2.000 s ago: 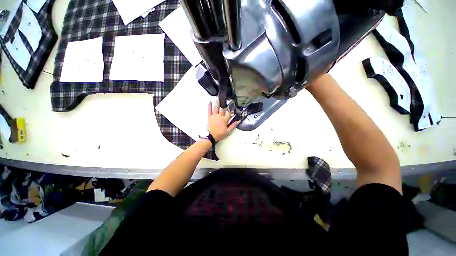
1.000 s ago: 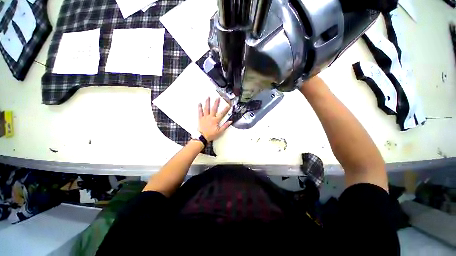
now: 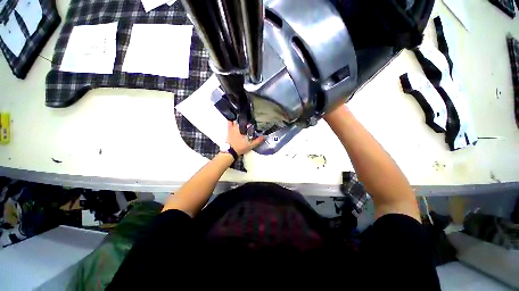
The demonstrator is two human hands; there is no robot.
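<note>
The cutting machine [image 3: 307, 62], silver and black, stands over the right edge of the plaid fabric lay [image 3: 131, 82]. Its flat grey base plate [image 3: 275, 142] shows at the machine's front. A white paper piece [image 3: 202, 111] lies on the cloth just left of the machine. My left hand [image 3: 241, 140] lies flat beside the machine's upright, on the paper's right corner, fingers partly hidden by the machine; it holds nothing visible. My right forearm reaches under the machine's rear; the right hand itself is hidden behind the motor body.
Two square papers [image 3: 158, 50] lie on the lay. A cut plaid block with papers [image 3: 27, 34] is at far left, a yellow box [image 3: 4, 128] below it. Curved offcuts [image 3: 438, 102] lie right. A plaid scrap [image 3: 354, 190] hangs at the front table edge.
The machine has moved left and tilted in view, now covering much of the paper and my left fingers. My right forearm has shifted left with it. The view has also shifted slightly.
</note>
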